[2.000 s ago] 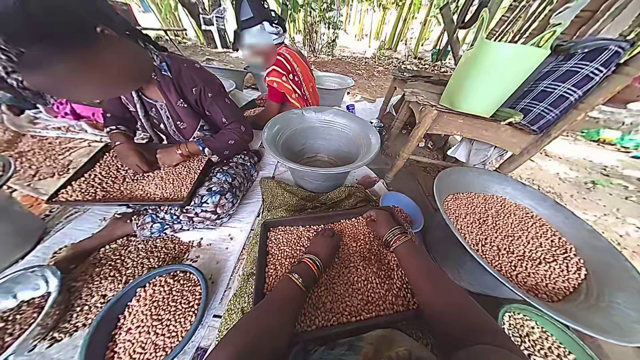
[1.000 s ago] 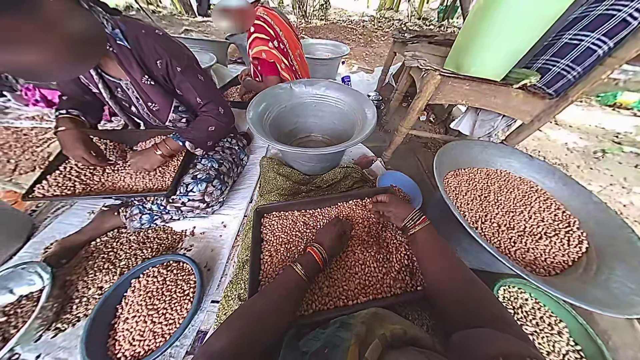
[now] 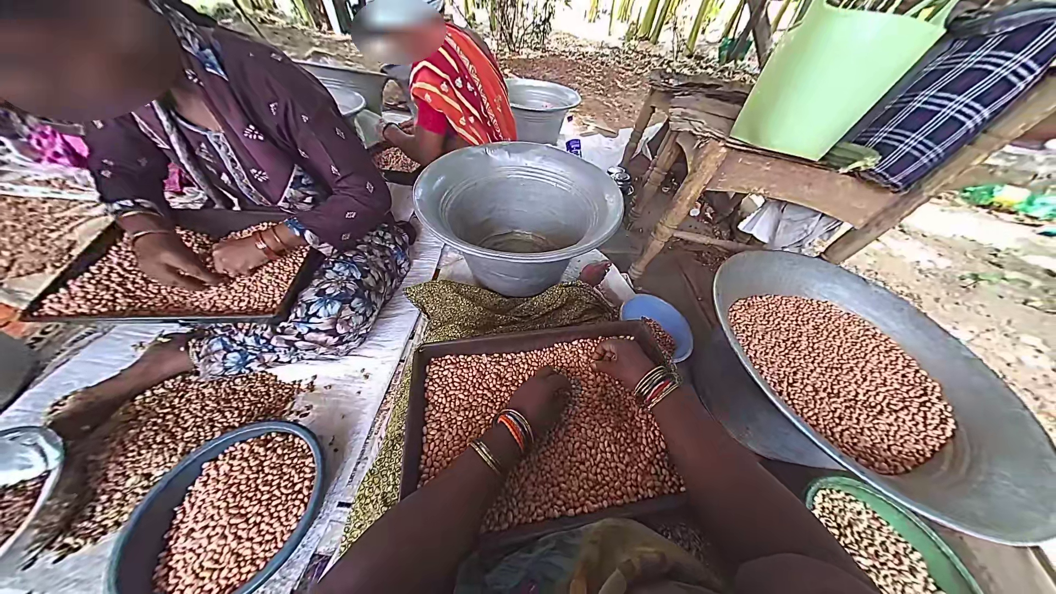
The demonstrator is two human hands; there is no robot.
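Observation:
A dark rectangular tray (image 3: 415, 412) full of reddish-brown shelled nuts, which look like peanuts (image 3: 495, 388), lies before me at my lap. My left hand (image 3: 540, 400) rests on the nuts near the tray's middle, its fingers bent and their tips hidden. Near the far right corner, my right hand (image 3: 620, 360) is over the nuts with its fingers curled in; whether a nut is between them cannot be made out. Both wrists wear bangles. Just past that corner sits a small blue bowl (image 3: 678, 330) with some nuts in it.
An empty metal basin (image 3: 518, 206) stands beyond the tray. A wide metal pan (image 3: 973, 470) of nuts and a green bowl (image 3: 924, 528) are at right, a blue-grey tub (image 3: 132, 528) at left. A co-worker (image 3: 272, 148) sorts another tray; a second person (image 3: 466, 91) sits behind. A wooden chair (image 3: 792, 186) holds a green bag.
My left hand has moved right across the nuts, closer to my right hand, since two seconds ago. The co-worker's hands have shifted a little over their tray.

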